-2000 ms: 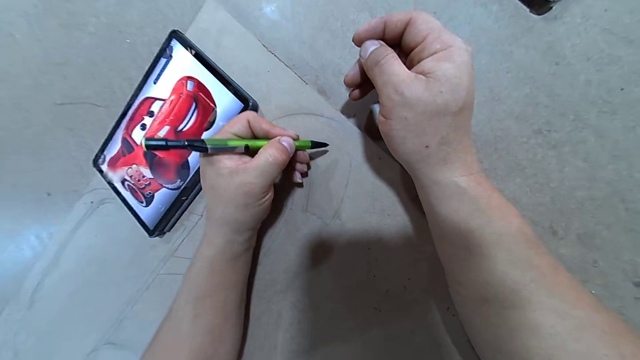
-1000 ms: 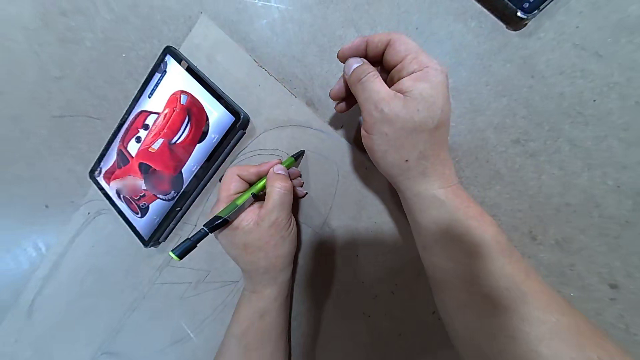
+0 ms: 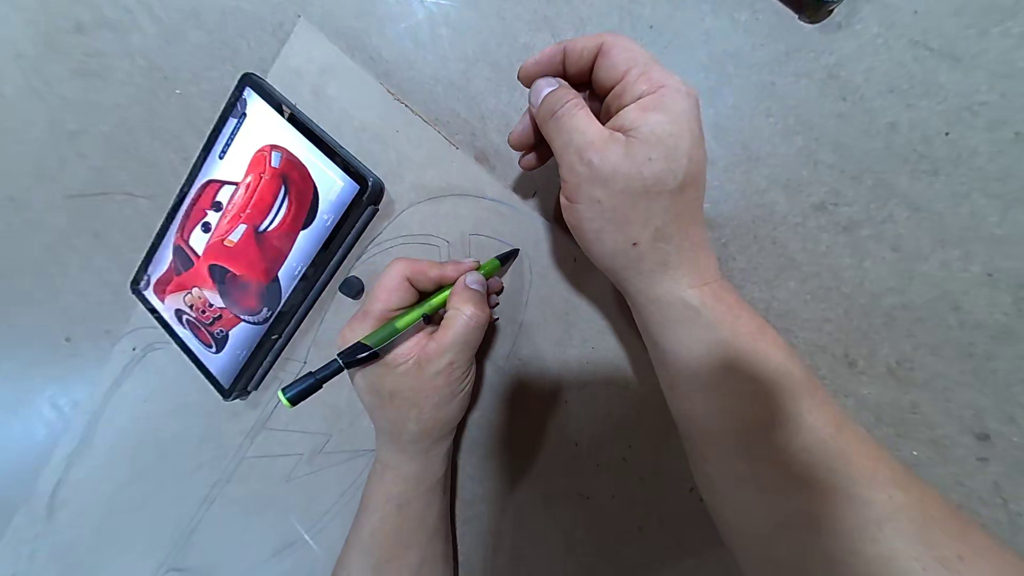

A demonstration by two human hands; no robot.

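My left hand [image 3: 424, 344] holds a green and black mechanical pencil [image 3: 400, 322] between thumb and fingers, its dark tip pointing up and right over a drawing board or sheet [image 3: 448, 512] with thin pencil lines. Curved lines and a zigzag show around that hand. My right hand [image 3: 624, 152] lies beyond the sheet's upper right edge, fingers curled loosely, with nothing visible in them. At the left, a tablet in a dark case [image 3: 300, 320] rests tilted on the sheet and shows a red cartoon car with eyes and a smile.
A small dark round piece [image 3: 351, 287] lies between the tablet and my left hand. The sheet lies on a grey concrete-like surface [image 3: 864, 200]. Part of a dark object [image 3: 812, 8] shows at the top right edge. My right forearm casts a shadow over the sheet.
The pencil swung from nearly level to a slant, its tip up and right, between the oldest frame and the middle one. The tip now sits farther right of the drawn inner curves than one second ago.
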